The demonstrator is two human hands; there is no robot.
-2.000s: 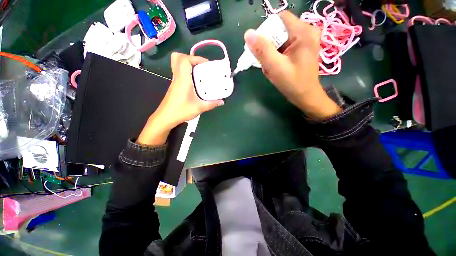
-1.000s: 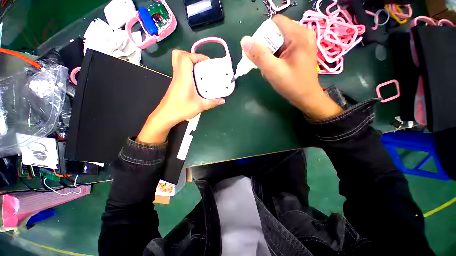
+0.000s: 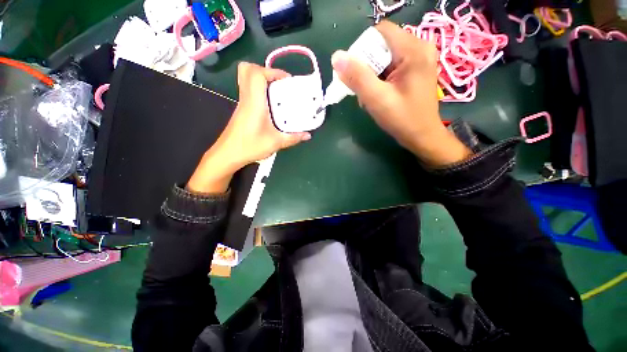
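Observation:
My left hand (image 3: 251, 130) holds a device housing (image 3: 297, 103) by its left side and lower edge. The housing is a white rounded square with small dark holes near its corners and a pink loop handle pointing up. My right hand (image 3: 399, 86) is closed around a white glue bottle (image 3: 369, 53). The bottle is tilted, and its narrow tip is at the right part of the housing's white face, near a hole. Whether the tip touches cannot be told.
An open pink housing (image 3: 218, 42) with green board and blue block lies at the back, beside a black device (image 3: 284, 14). Pink frames (image 3: 459, 48) lie heaped at back right, one loose frame (image 3: 535, 127) at right. A black board (image 3: 159, 141) and plastic bags (image 3: 42, 130) are at left.
The bottle tip has moved slightly from the housing's right edge onto its face. The housing has shifted slightly up in view. Both hands keep their hold.

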